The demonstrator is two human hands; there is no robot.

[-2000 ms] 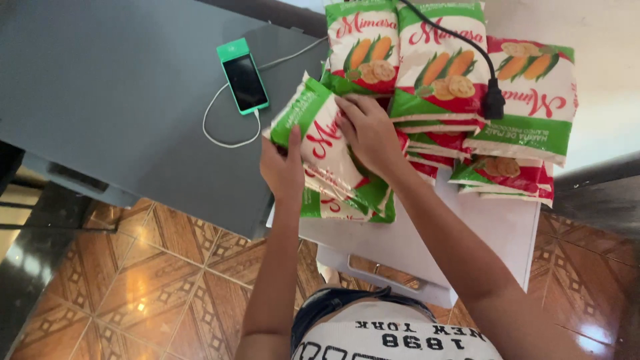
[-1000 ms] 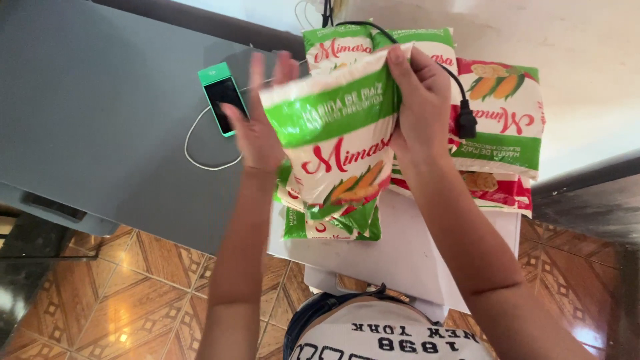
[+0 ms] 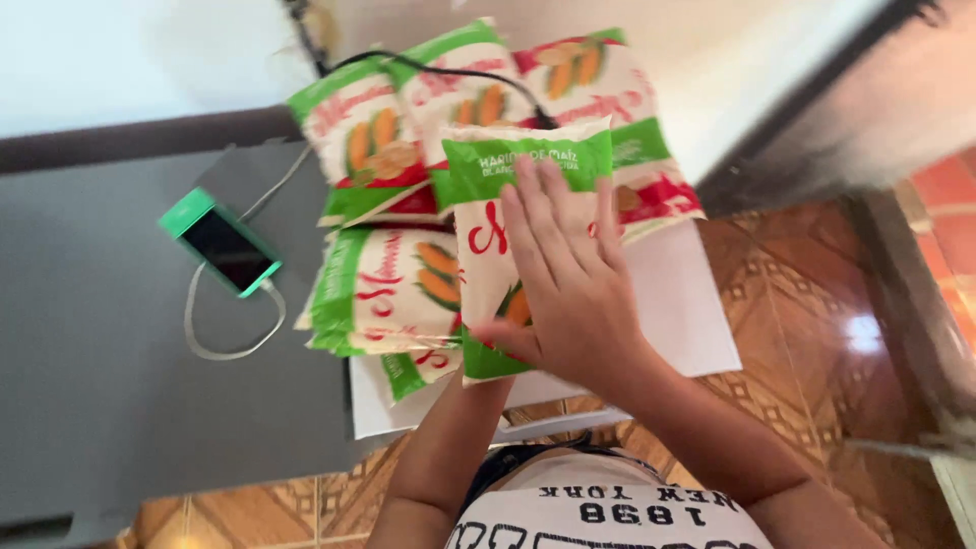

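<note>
A plastic bag of Mimasa corn flour [image 3: 488, 297], white with green ends, lies under my right hand [image 3: 572, 282], whose palm and extended fingers press flat on its front. My left forearm [image 3: 450, 427] runs up beneath the same bag; the left hand itself is hidden behind it. Left of this bag is a stack of similar flour bags [image 3: 381, 290], turned sideways. Behind are more piles of these bags, at back left [image 3: 366, 145], at back middle [image 3: 457, 84] and at back right [image 3: 602, 91].
A black cable [image 3: 457, 71] with a plug lies over the rear bags. On the grey table [image 3: 99, 343] at left rests a green-and-black handheld device [image 3: 229, 248] with a white cord [image 3: 191, 328]. The white surface [image 3: 679, 305] under the bags ends above the tiled floor [image 3: 793, 328].
My right hand has gone from gripping the bag's edge to lying flat on its front. My left hand, seen open beside the bag a second ago, is now behind it. The view has shifted and turned.
</note>
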